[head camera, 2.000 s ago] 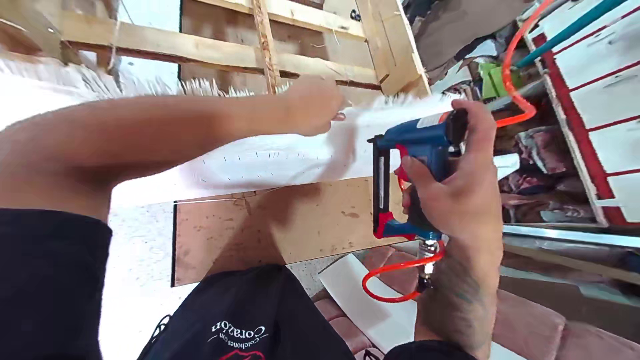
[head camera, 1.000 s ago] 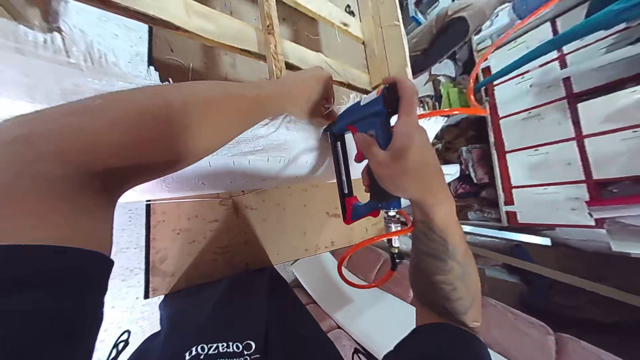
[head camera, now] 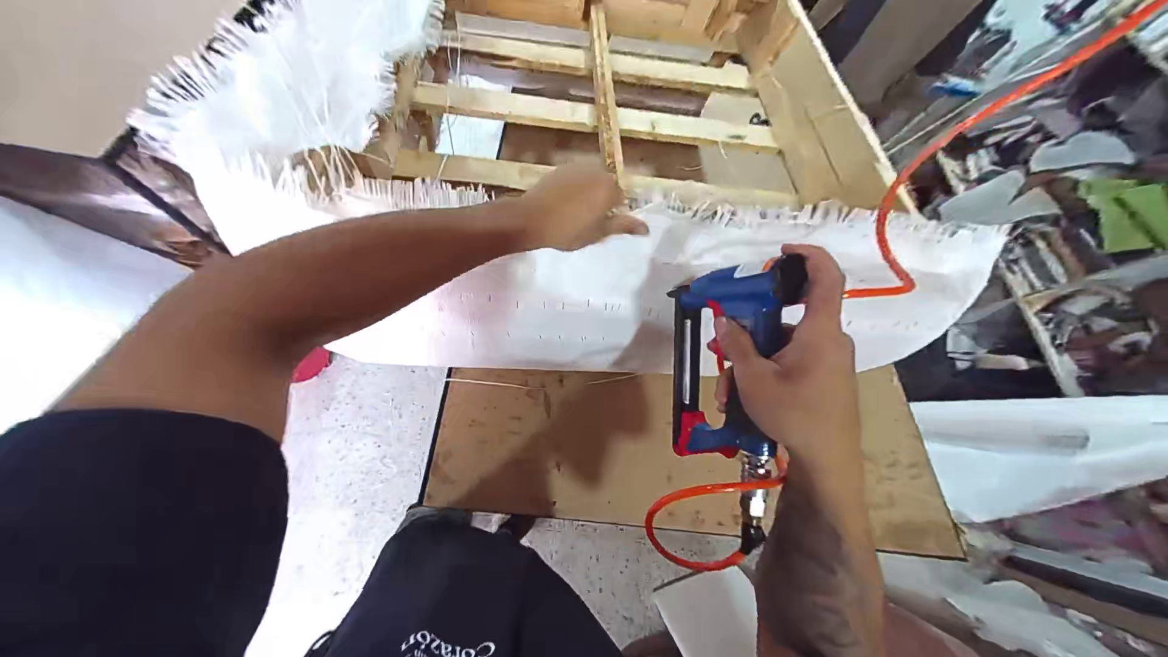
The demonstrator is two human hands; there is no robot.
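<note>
A blue and black pneumatic staple gun [head camera: 730, 356] is in my right hand [head camera: 803, 365], its nose pointing left over white woven fabric [head camera: 557, 306]. Rows of staples run along this fabric, and its frayed edge lies along a wooden frame [head camera: 529, 109]. My left hand [head camera: 584, 210] is at that frayed edge, near the frame's middle slat, fingers curled; whether it pinches the fabric cannot be told. An orange air hose [head camera: 693, 493] joins a metal fitting below the staple gun's handle.
A brown board [head camera: 566, 447] lies below the fabric on a speckled floor [head camera: 356, 438]. The orange hose also runs up to the upper right, past piled scraps [head camera: 1077, 164]. White rolled material [head camera: 1040, 447] lies at the right.
The staple gun was close against my left hand one second ago; it is now apart from it, lower and to the right. The view has shifted, showing more of the frame and fabric.
</note>
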